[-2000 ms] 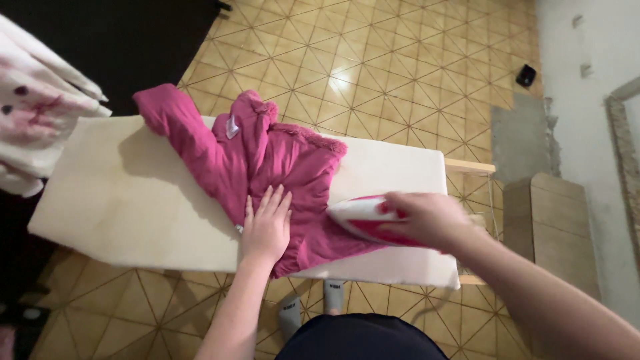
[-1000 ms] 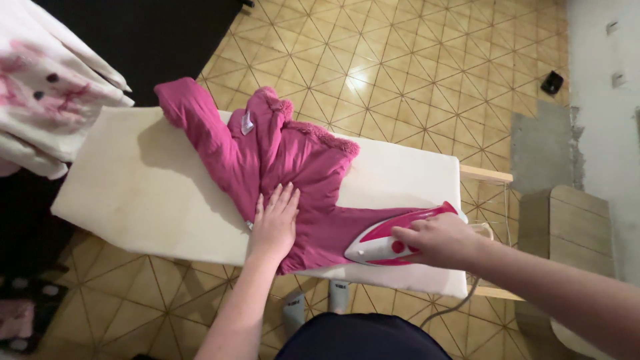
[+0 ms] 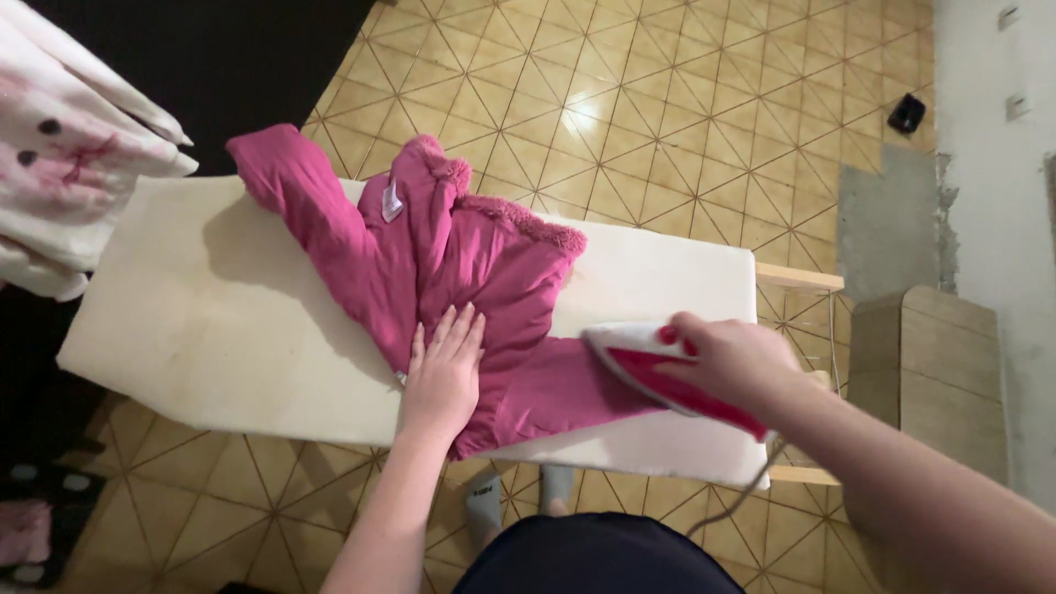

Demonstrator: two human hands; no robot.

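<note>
A pink jacket [image 3: 511, 272] with fleecy trim and a white tag lies across a cream ironing board [image 3: 247, 330], one sleeve pointing to the upper left, the other toward the right. My left hand [image 3: 445, 371] rests flat on the jacket's lower middle, fingers a little apart, gripping nothing. My right hand [image 3: 726, 355] is closed round the handle of a white and red clothes iron [image 3: 635, 346]. The iron's tip points left over the right sleeve. Whether its soleplate touches the fabric I cannot tell. A cord [image 3: 742, 499] runs down from its heel.
A white and pink plush fabric item [image 3: 74, 157] hangs beside the board's left end, near a black surface [image 3: 223, 66]. Wooden board legs [image 3: 800, 277] stick out at the right, near a wood-patterned piece of furniture [image 3: 949, 363]. A small black object [image 3: 907, 114] lies on the tiled floor.
From one second ago, my right hand has swung the iron up and left from the sleeve's outer end, and its angle has turned. My left hand stays on the jacket.
</note>
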